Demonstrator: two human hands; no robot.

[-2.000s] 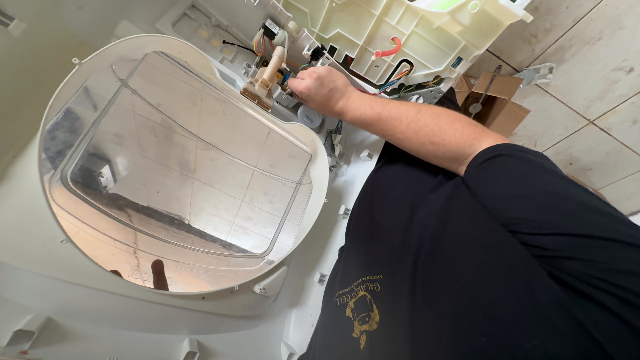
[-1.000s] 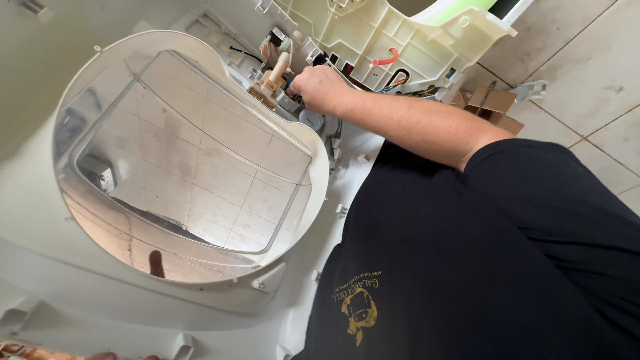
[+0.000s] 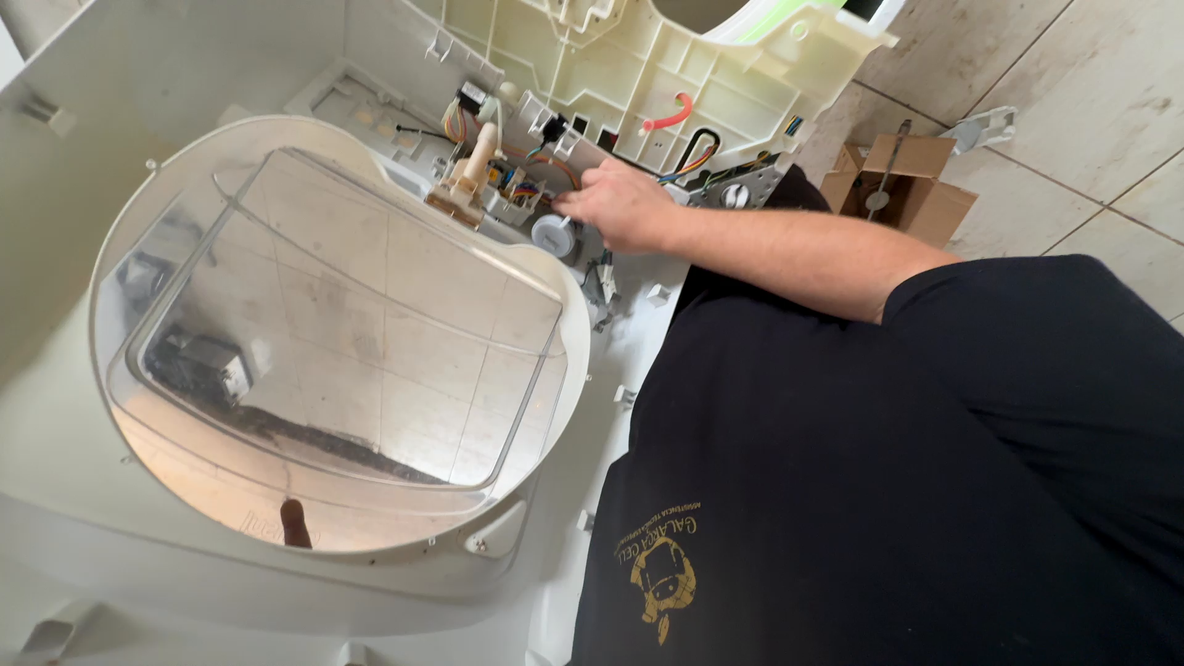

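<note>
My right hand (image 3: 620, 205) reaches in from the right, its fingers curled at a cluster of wires and connectors (image 3: 523, 190). Its fingertips are partly hidden, so what they grip cannot be told. Just below the fingertips is a round pale-grey part (image 3: 553, 236). A beige plastic fitting (image 3: 476, 162) stands left of the wires. These parts sit in a large white plastic appliance panel (image 3: 55, 546), beside a rounded clear window (image 3: 370, 324). A brown, finger-like shape (image 3: 294, 523) shows at the window's lower edge; whether it is a finger is unclear. My left hand is not plainly seen.
A ribbed cream plastic housing (image 3: 592, 55) stands at the top, with a red hose piece (image 3: 668, 113) and cables on it. An open cardboard box (image 3: 934, 199) stands on the tiled floor (image 3: 1045, 157) at upper right. Loose connectors (image 3: 603, 277) hang below my right hand.
My right hand remains at the wiring, with its fingers slightly shifted. The second dark shape at the window's lower edge, seen two seconds ago, no longer shows.
</note>
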